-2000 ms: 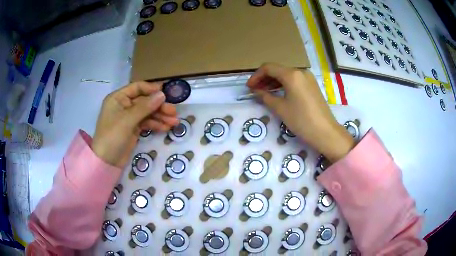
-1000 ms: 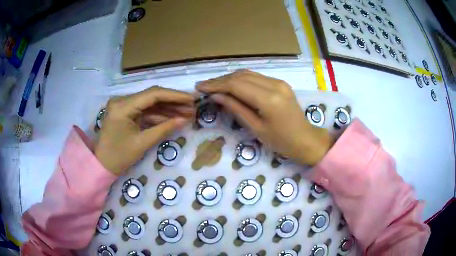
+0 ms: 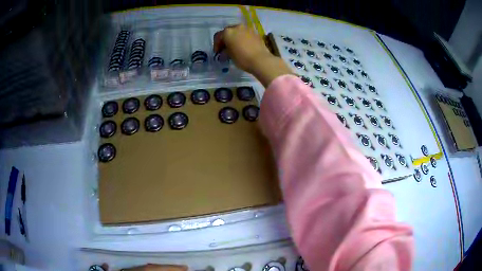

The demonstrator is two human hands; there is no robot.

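My right hand (image 3: pixel 242 48) reaches over a clear plastic tray (image 3: pixel 185 36) at the back. Its fingertips are at a dark round part in the tray's right slot; I cannot tell whether they grip it. More round parts (image 3: pixel 198 57) stand stacked in the slots. My left hand (image 3: pixel 154 267) shows only as a sliver at the bottom edge, over the foam tray (image 3: pixel 119 258); its fingers are cut off. One row of silver-centred parts (image 3: pixel 274 267) shows in that foam tray.
A brown cardboard-like base (image 3: pixel 185 169) bears dark discs along its far side. A filled white tray (image 3: pixel 338 92) lies to the right, with several loose discs (image 3: pixel 425 169) beyond it. A blue marker (image 3: pixel 10 198) and a dark pen (image 3: pixel 22 188) lie at left.
The view has shifted towards the table's back. My hands, earlier together over the foam tray, are apart; the right has moved forward to the clear tray. The left is mostly out of view.
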